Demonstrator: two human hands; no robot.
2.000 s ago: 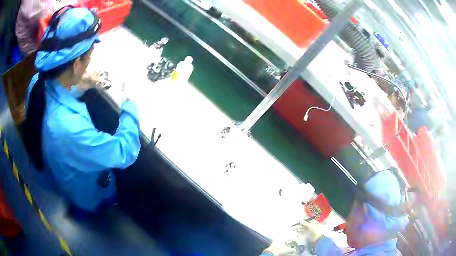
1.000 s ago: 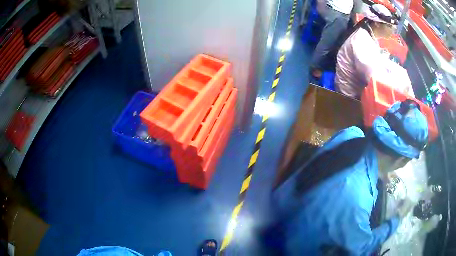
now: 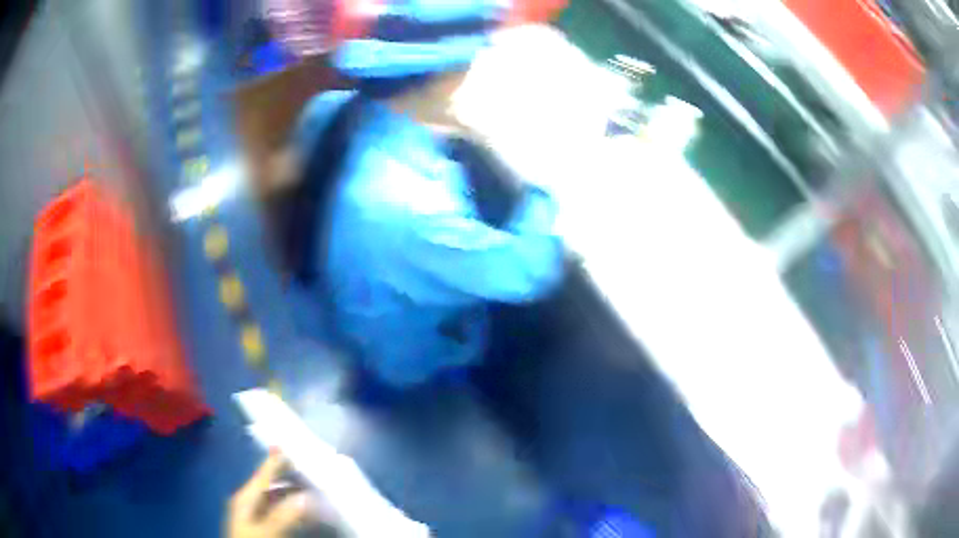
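The view is strongly blurred. My left hand (image 3: 270,507) shows at the bottom left, cut off by the lower edge, with its fingers against the left side of a long, flat white thing (image 3: 331,468). It appears to hold this thing, which slants down to the right and runs out at the bottom edge. I cannot tell what it is. A small dark spot shows between the fingers. My right hand is not in view.
A worker in blue (image 3: 421,263) stands at the long white bench (image 3: 673,305). A white bottle (image 3: 678,124) is near the green conveyor (image 3: 736,184). Red-orange trays (image 3: 105,305) and a blue bin (image 3: 95,441) are at left. A blue object (image 3: 615,523) is at bottom.
The view has swung right from the shelves and floor back towards the bench. My left hand and the white thing have come into view at the bottom.
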